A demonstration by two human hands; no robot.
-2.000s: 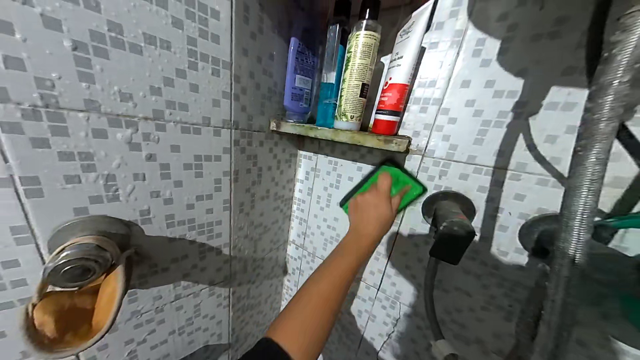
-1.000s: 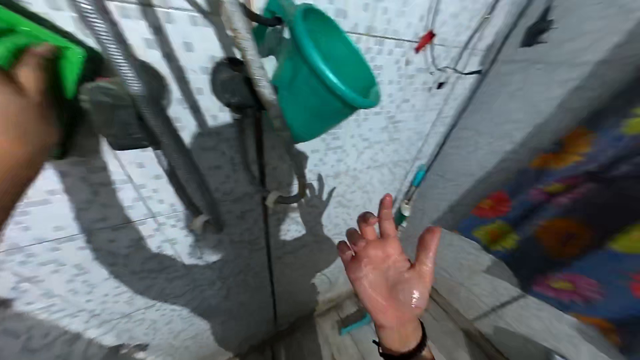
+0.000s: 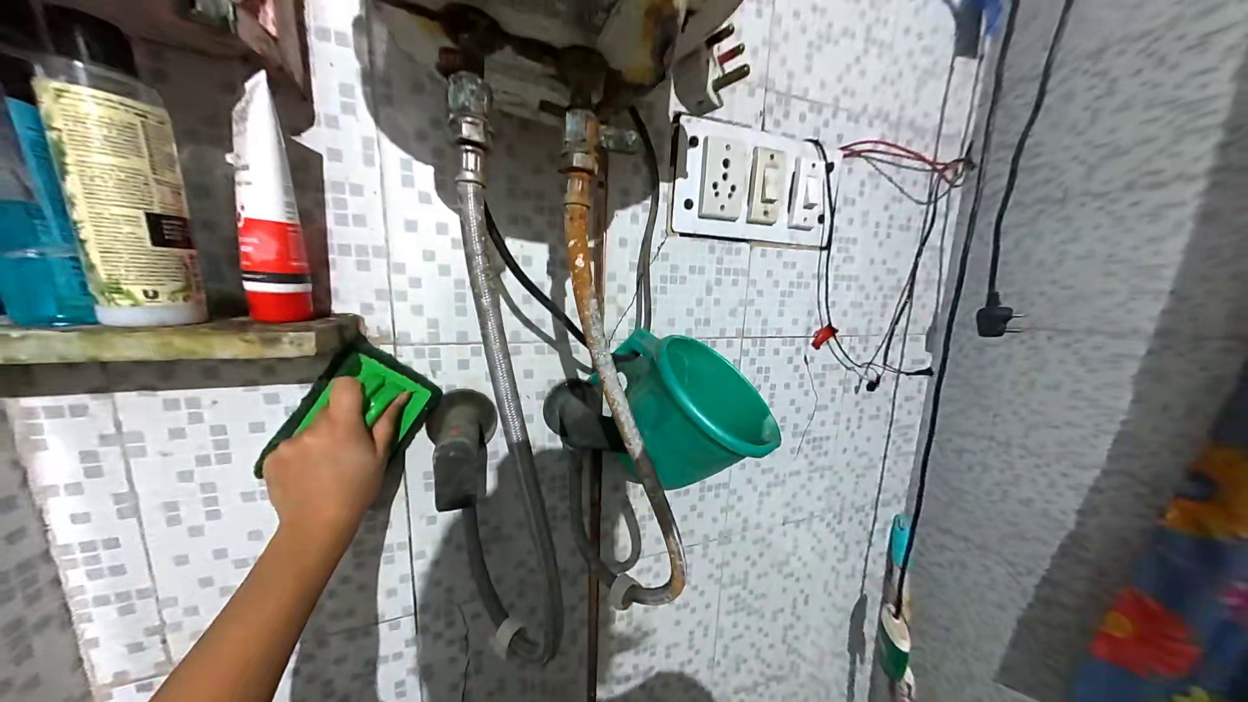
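My left hand (image 3: pixel 327 458) grips a green scrubbing pad by its bright green plastic handle (image 3: pixel 385 395), the dark scouring side toward the tiled wall (image 3: pixel 195 487). The pad is tilted, just below the right end of a stone shelf (image 3: pixel 195 339) and left of an angle valve (image 3: pixel 460 448). On the shelf stand a red and white tube (image 3: pixel 271 214), a bottle with a cream label (image 3: pixel 122 195) and a bottle of blue liquid (image 3: pixel 39 244). My right hand is out of view.
Two flexible hoses, one braided (image 3: pixel 497 341) and one rusty (image 3: pixel 595 312), hang beneath a water heater (image 3: pixel 624 34). A green mug (image 3: pixel 707 409) hangs beside them. Further right are a switch panel (image 3: pixel 751 183), loose wires (image 3: pixel 902 175), a black plug (image 3: pixel 994 317) and a floral cloth (image 3: pixel 1160 604).
My right hand, open and palm up a second ago, has left the view. My left hand still holds the scrubbing pad. The view has turned back left toward the shelf.
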